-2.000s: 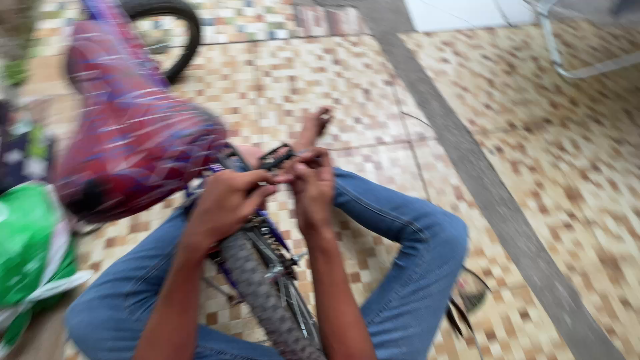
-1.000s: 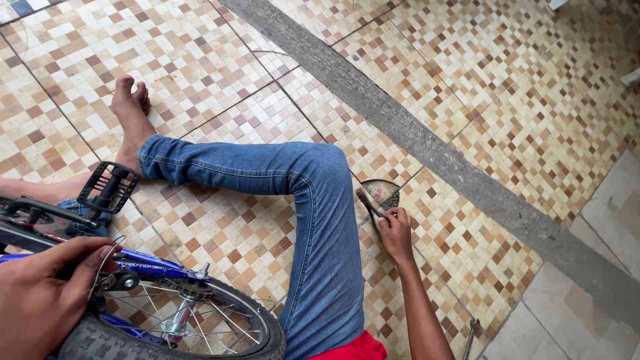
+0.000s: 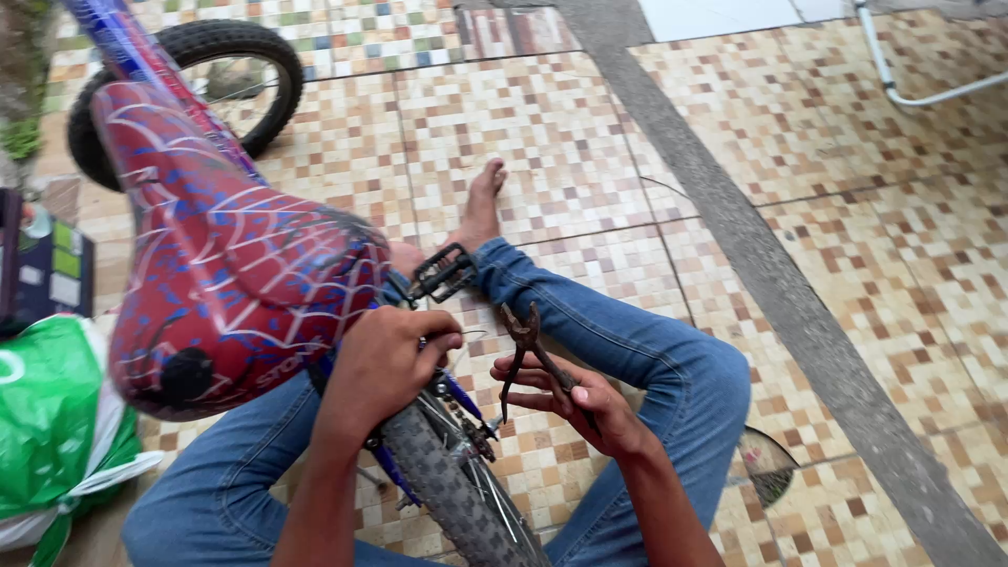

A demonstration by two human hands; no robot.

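A child's bicycle lies between my legs, its red web-patterned saddle at the left and its knobby rear tyre running toward me. My left hand is beside the saddle above the rear wheel, thumb and forefinger pinching a thin wire whose end pokes out to the right. In my right hand is a rusty pair of pliers, jaws apart and pointing up, handles spread across the fingers. The black pedal is just beyond my left hand.
The front wheel is at the upper left. A green plastic bag and a dark box lie at the left. A round hole in the tiled floor is right of my knee. A white metal chair leg stands upper right.
My right hand has come from the floor by the round hole to above the rear wheel, with the pliers in it. The view has swung left, bringing the saddle back in.
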